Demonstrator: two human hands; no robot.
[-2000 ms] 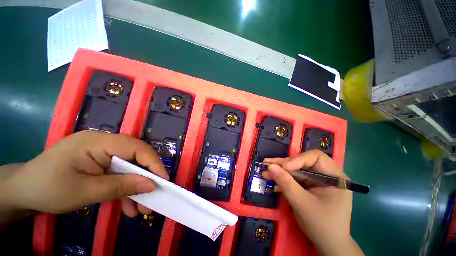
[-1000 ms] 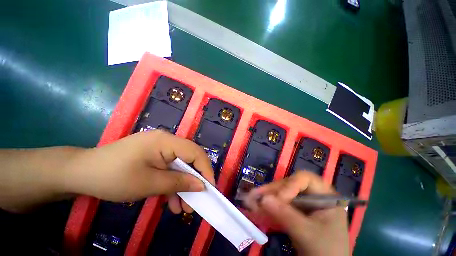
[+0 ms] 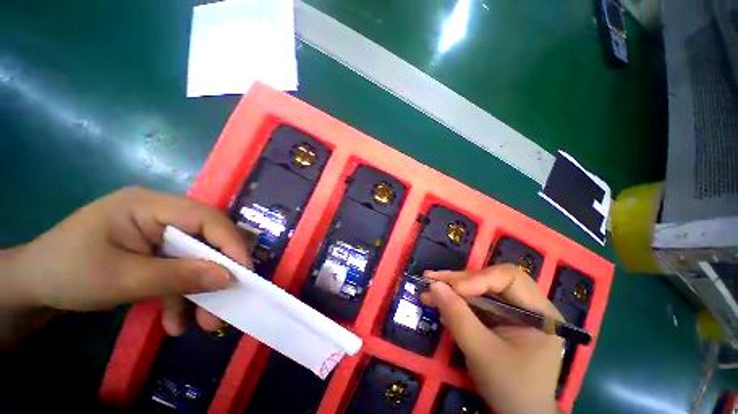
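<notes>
My left hand [image 3: 137, 263] holds a folded white label sheet [image 3: 263, 311] over the left part of the tray. Red marks show at the sheet's lower right end. My right hand [image 3: 502, 327] grips dark tweezers [image 3: 526, 316]. Their tip is at the battery bay of the middle phone [image 3: 433, 259] in the back row. A label at the tip is too small to tell. The red foam tray [image 3: 396, 168] holds several black open-backed phones with gold discs, one to a pocket. My hands and the sheet hide parts of both rows.
A white sheet [image 3: 243, 48] lies behind the tray's back left corner. A pale strip [image 3: 421, 89] crosses the green bench. A black-and-white card [image 3: 576, 194] lies beside the yellow foot [image 3: 635, 217] of a grey machine [image 3: 702, 145] at right. Another phone [image 3: 612, 31] lies at the top right.
Since one second ago my left hand and the folded sheet have moved left, away from my right hand. The tweezers have moved from near the sheet to the middle phone's bay. The view has shifted slightly.
</notes>
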